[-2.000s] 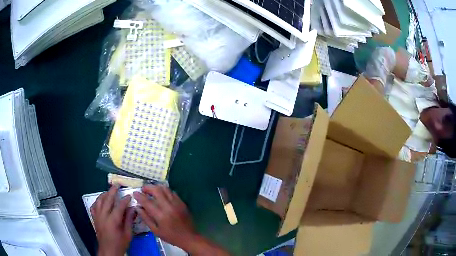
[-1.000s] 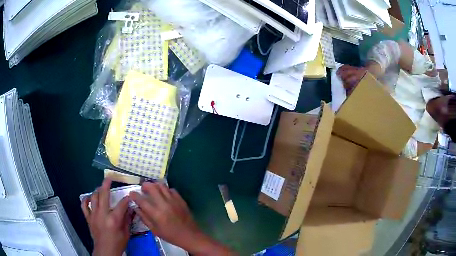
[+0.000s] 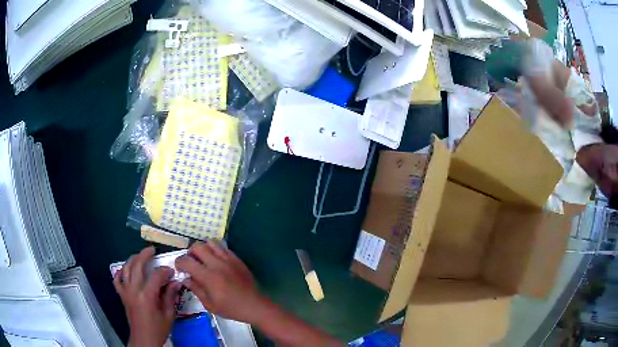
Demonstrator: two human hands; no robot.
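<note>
A white panel housing (image 3: pixel 234 332) lies at the bottom left, partly under both hands. A blue battery pack (image 3: pixel 194 331) sits in it, cut by the lower edge. My left hand (image 3: pixel 147 291) and my right hand (image 3: pixel 215 278) are bare, with fingertips close together over the housing's upper compartment. The circuit board area and thin red wires (image 3: pixel 181 297) show between them. The fingers hide what they touch, so any grip cannot be told. A blade with a pale handle (image 3: pixel 312 279) lies on the dark green table to the right.
Yellow dotted sheets (image 3: pixel 200 183) in clear bags and a pale strip (image 3: pixel 164 236) lie beyond the hands. A white cover (image 3: pixel 318 129), wire bracket (image 3: pixel 337 216) and open carton (image 3: pixel 434 223) are right. Stacked panel backs (image 3: pixel 34 203) stand left. A person (image 3: pixel 566 108) is at far right.
My right hand has shifted slightly, and more of the compartment with red wires shows between the hands. The other person's arm has moved back from the carton and is blurred.
</note>
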